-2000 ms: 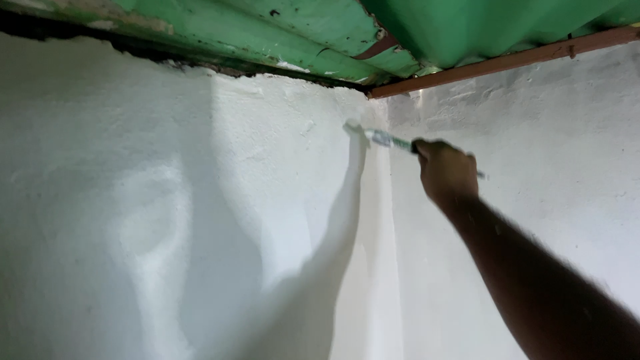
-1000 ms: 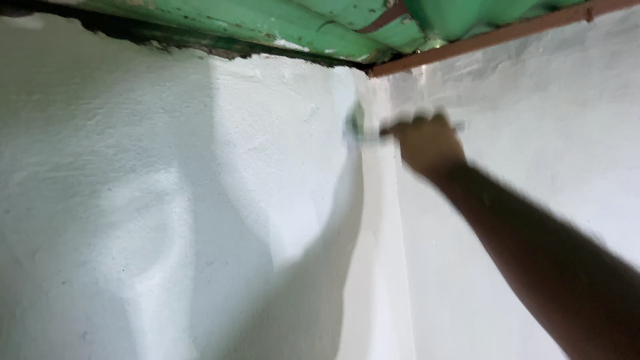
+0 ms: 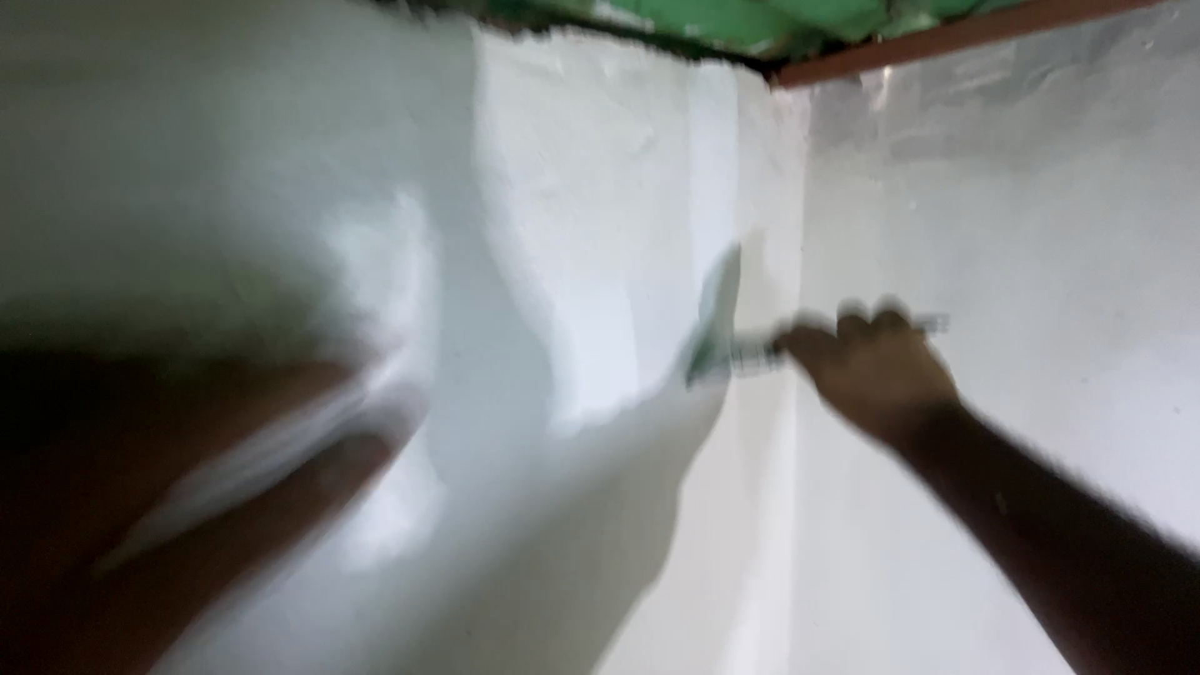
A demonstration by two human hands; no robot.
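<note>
My right hand (image 3: 877,370) is closed around the handle of a flat, wide-ended hand tool (image 3: 717,328). Blur does not settle whether it is a brush or a scraper. Its greenish wide end lies at the left white wall (image 3: 600,244), just left of the corner. At the lower left, close to the camera, my left hand (image 3: 347,450) is dark and heavily blurred. A long whitish thing (image 3: 253,469) runs along it; what it is and how it is held cannot be made out. A paler upright band (image 3: 714,159) shows on the wall above the tool.
The right wall (image 3: 1012,253) meets the left one at an upright corner. Overhead are green corrugated roofing (image 3: 731,23) and a reddish-brown beam (image 3: 937,47) along the right wall. The left wall's top edge is ragged. Shadows fall across the plaster.
My right hand and its tool have moved down the wall beside the corner. My left hand has come into view at the lower left, with the whitish thing along it.
</note>
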